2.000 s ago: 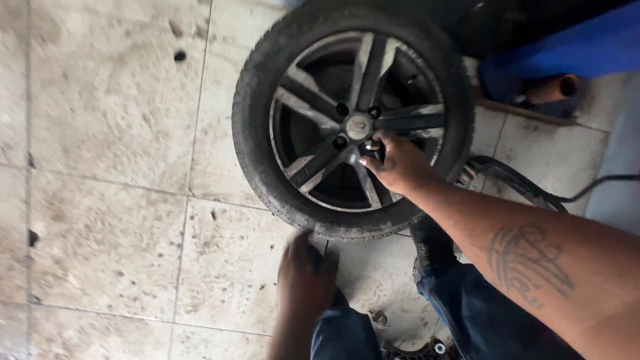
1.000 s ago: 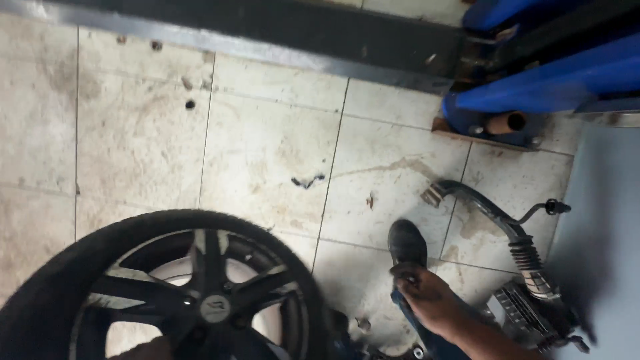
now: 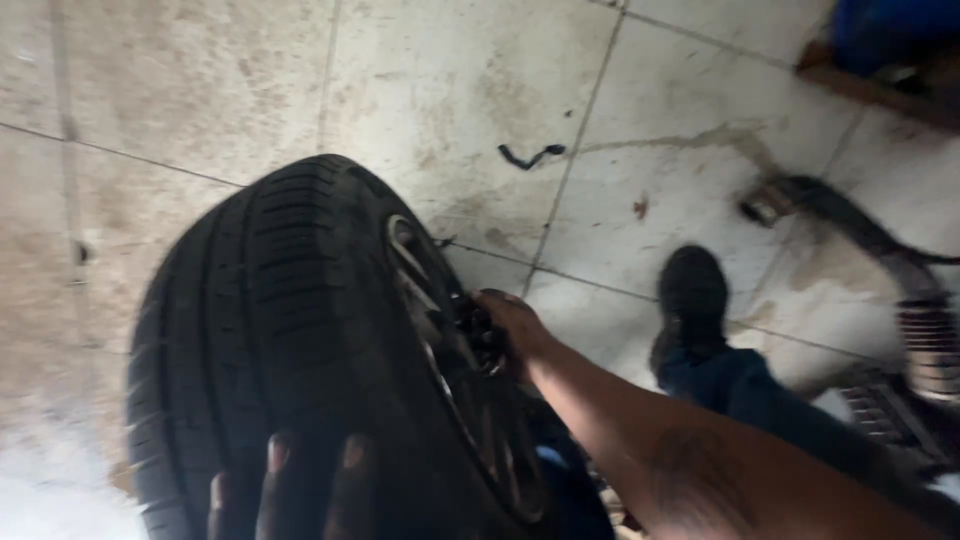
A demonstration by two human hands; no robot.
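Observation:
A car wheel with a black tyre (image 3: pixel 300 322) fills the lower left, its tread towards me and its spoked alloy rim (image 3: pixel 442 337) facing right. My left hand (image 3: pixel 292 480) lies against the tread at the bottom edge, fingers apart, its palm out of sight. At the middle of the rim is my right hand (image 3: pixel 514 326), reaching in from the lower right with a tattooed forearm. Small dark, shiny parts show by its fingers; blur hides whether they are loose or part of the wheel, and whether the hand grips them.
A small bent black piece (image 3: pixel 531 157) lies on the stained floor tiles beyond the wheel. My dark shoe (image 3: pixel 694 292) stands right of it. Farther right is a black hose with a ribbed section (image 3: pixel 930 345). A blue base (image 3: pixel 892 37) stands at the upper right.
The wheel has turned from showing its spoked face to showing mostly tread. My right hand, near my shoe a second ago, is now at the rim. The view has shifted a lot.

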